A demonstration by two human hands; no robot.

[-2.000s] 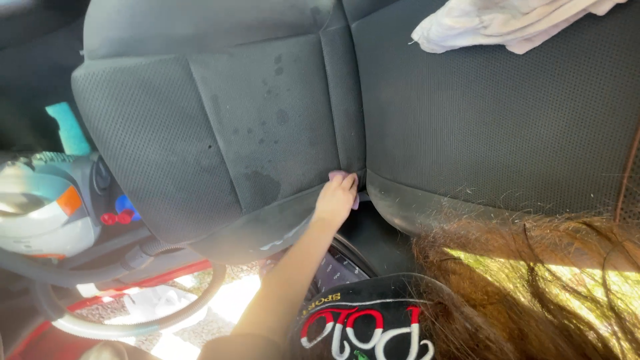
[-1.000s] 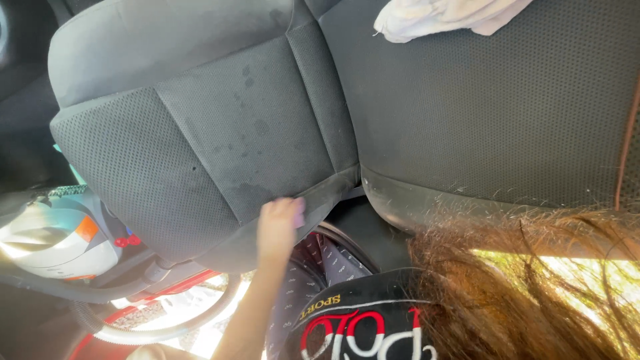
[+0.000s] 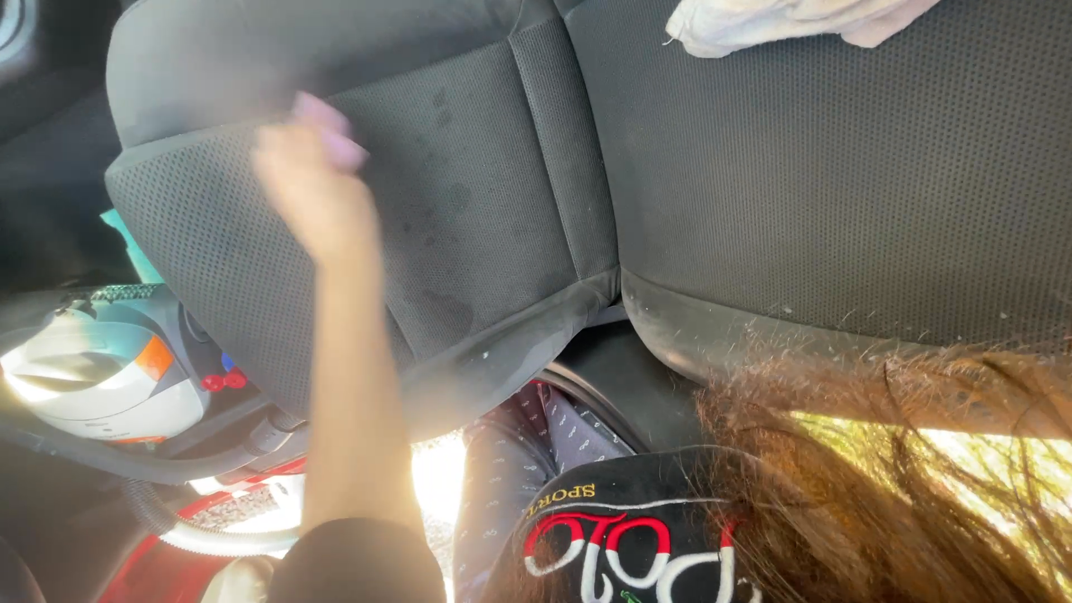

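My left hand [image 3: 310,172], blurred, is over the upper left part of the dark grey car seat cushion [image 3: 469,167]. It grips a small lilac cloth or sponge [image 3: 331,130]; the blur hides which one it is, and whether it touches the fabric. Darker wet-looking spots mark the middle of the cushion. A crumpled white cloth [image 3: 787,21] lies on the seat backrest [image 3: 821,167] at the top right. My right hand is out of view.
At the left stands a white and grey vacuum cleaner or similar machine [image 3: 109,394] with an orange mark and a grey hose [image 3: 167,465]. A turquoise object [image 3: 132,243] is behind it. Long hair [image 3: 837,494] hangs across the lower right.
My left hand, with the lilac item in it, has moved from the cushion's near edge by the backrest to its upper left part. The white cloth remains on the backrest.
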